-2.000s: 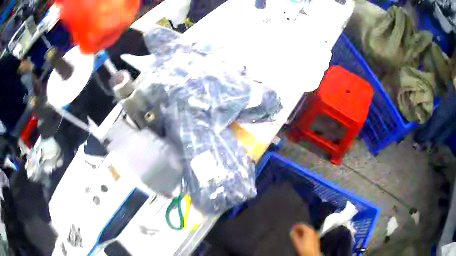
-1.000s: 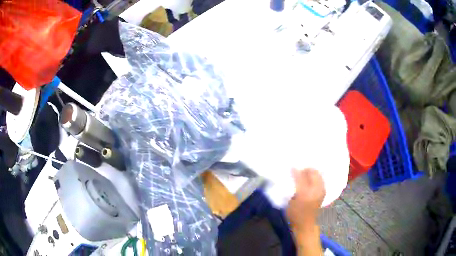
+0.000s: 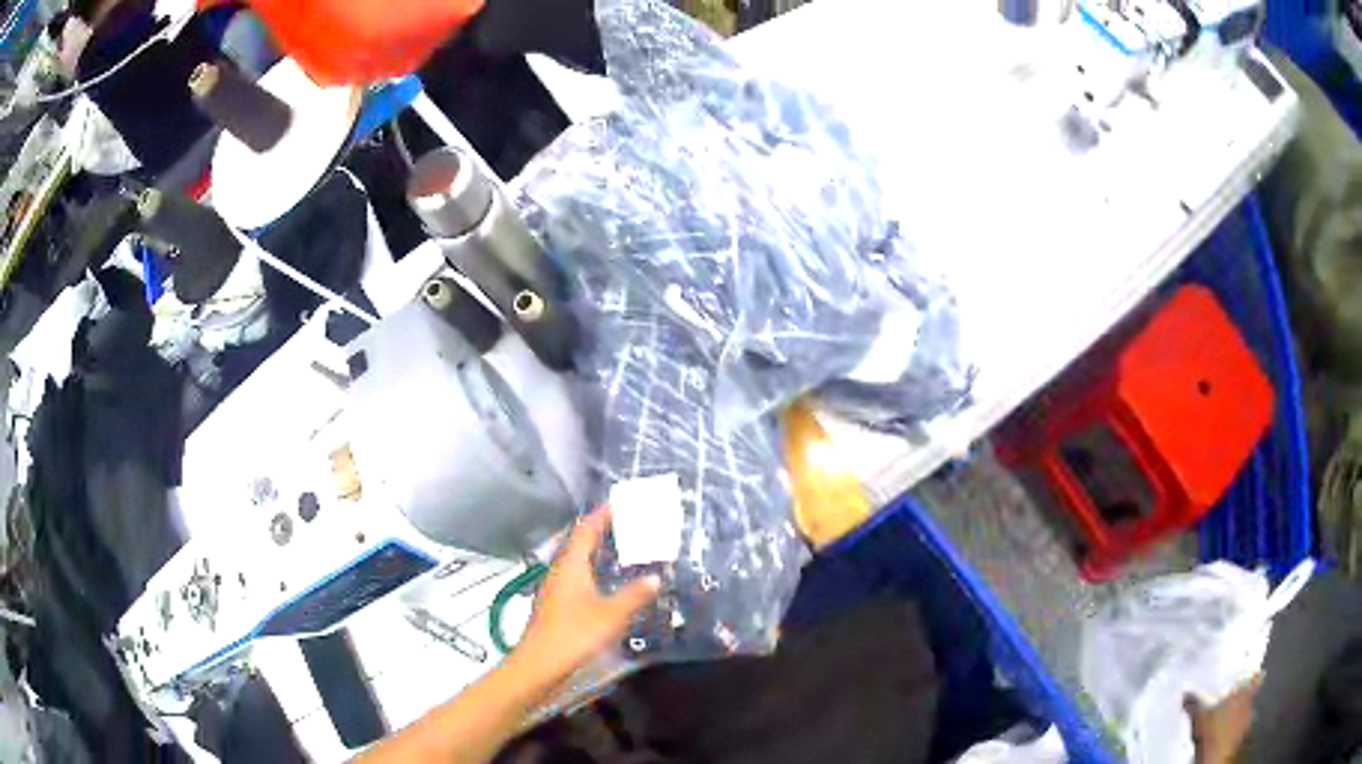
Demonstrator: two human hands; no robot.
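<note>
Long clear poly bags with dark blue-grey contents [image 3: 747,194] lie in a heap across the white machine table. The lowest bag bears a white square label [image 3: 647,520]. My left hand [image 3: 583,597] touches this bag at its lower left, beside the label, with thumb and forefinger apart. My right hand [image 3: 1225,724], partly cut off by the bottom edge at the lower right, holds a crumpled, whitish see-through plastic sheet or bag [image 3: 1173,649] above the floor.
A sewing machine [image 3: 478,426] with cones [image 3: 533,308] and a metal flask [image 3: 453,194] stands left of the bags. Green-handled scissors [image 3: 512,605] lie by my left hand. A blue crate [image 3: 986,627] with dark cloth and a red stool [image 3: 1195,388] stand right of the table.
My left hand has come into view and reached the labelled bag. My right hand has moved right and down with the white plastic, which no longer covers the table's edge.
</note>
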